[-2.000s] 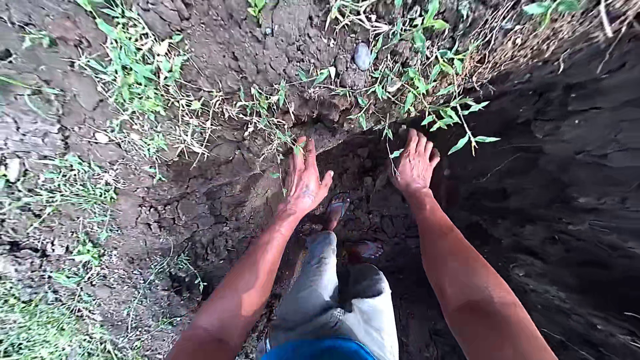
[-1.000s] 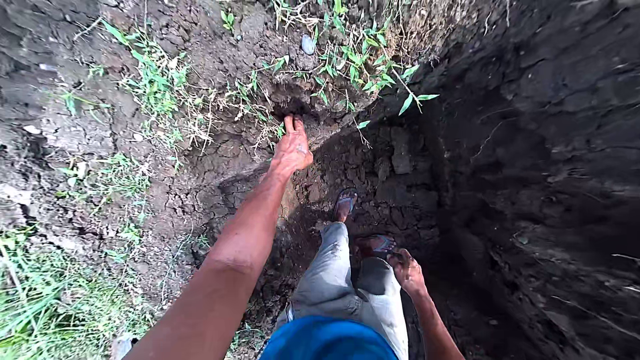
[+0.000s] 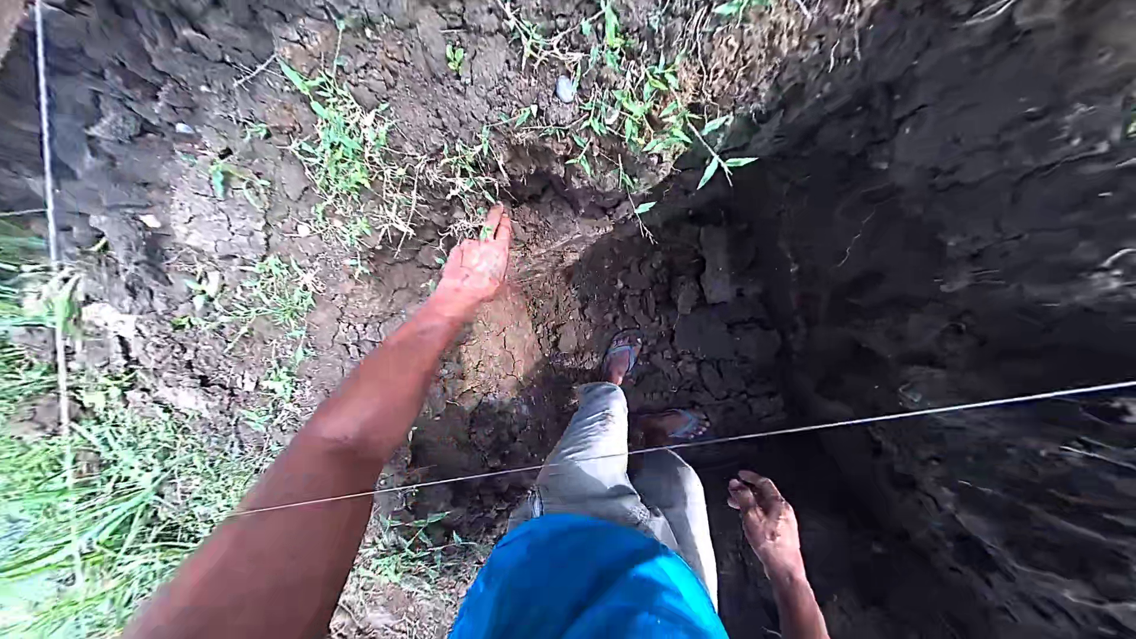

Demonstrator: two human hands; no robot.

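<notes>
My left hand (image 3: 479, 262) reaches forward with its palm side against the cracked soil bank (image 3: 524, 200), fingertips at the crumbly edge below the weeds (image 3: 342, 155); I see nothing held in it. My right hand (image 3: 768, 524) hangs low at my right side over the dark trench, its fingers partly curled and apart, with no object visible in it. My feet, in flip-flops (image 3: 619, 355), stand on the trench floor of cracked mud (image 3: 701, 311), between the hands.
A thin white string (image 3: 852, 422) runs taut across the view, over my legs and left forearm. Another string (image 3: 53, 204) stands at the far left. A steep dark earth wall (image 3: 941, 248) rises on the right. Tall grass (image 3: 115, 506) grows at lower left; a small stone (image 3: 565, 88) lies above.
Two seconds ago both hands were forward at the bank; my right hand has since dropped back to my side. The strings have come into view.
</notes>
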